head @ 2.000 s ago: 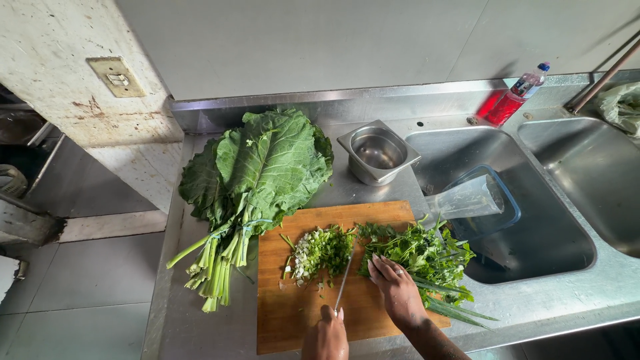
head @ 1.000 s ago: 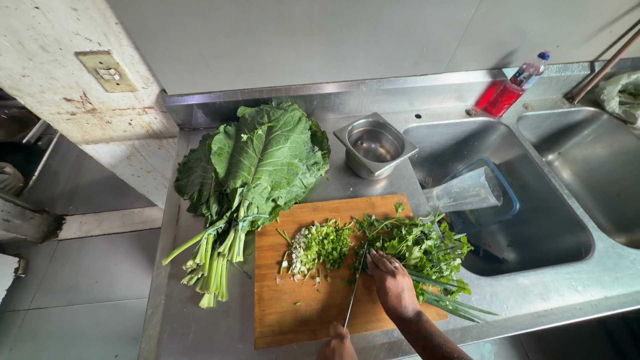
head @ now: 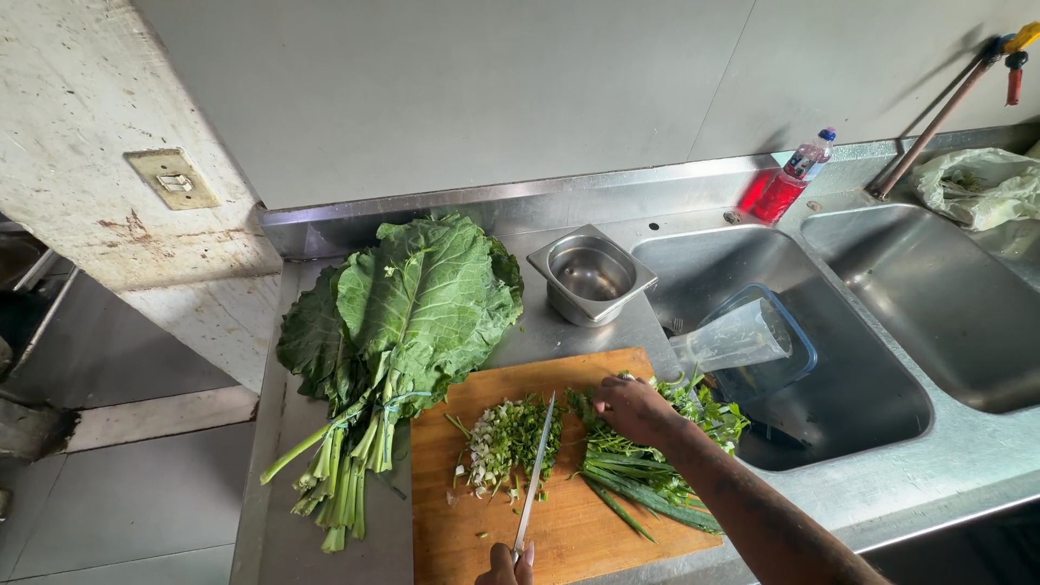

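Observation:
My left hand (head: 505, 566) is at the bottom edge, closed around the handle of a kitchen knife (head: 535, 479). The blade points up and lies across the right side of a pile of chopped green onion (head: 508, 443) on the wooden cutting board (head: 561, 544). My right hand (head: 638, 409) is over the upper left of a bunch of leafy herbs (head: 711, 414), its fingers curled; whether they grip any leaves cannot be told. Long green onion leaves (head: 650, 491) lie below that hand. Left of the board rests a tied bunch of large leafy greens (head: 414, 301).
A square-rimmed steel container (head: 591, 276) stands behind the board. To the right, a sink basin (head: 861, 406) holds a clear plastic vessel (head: 735, 337) and a blue-rimmed container (head: 804, 349). A bottle of red liquid (head: 792, 183) and a plastic bag (head: 975, 187) are behind the sinks.
My right hand has moved up along the herbs, away from the knife. The blade, at the herbs' left edge one second ago, is now over the chopped pile.

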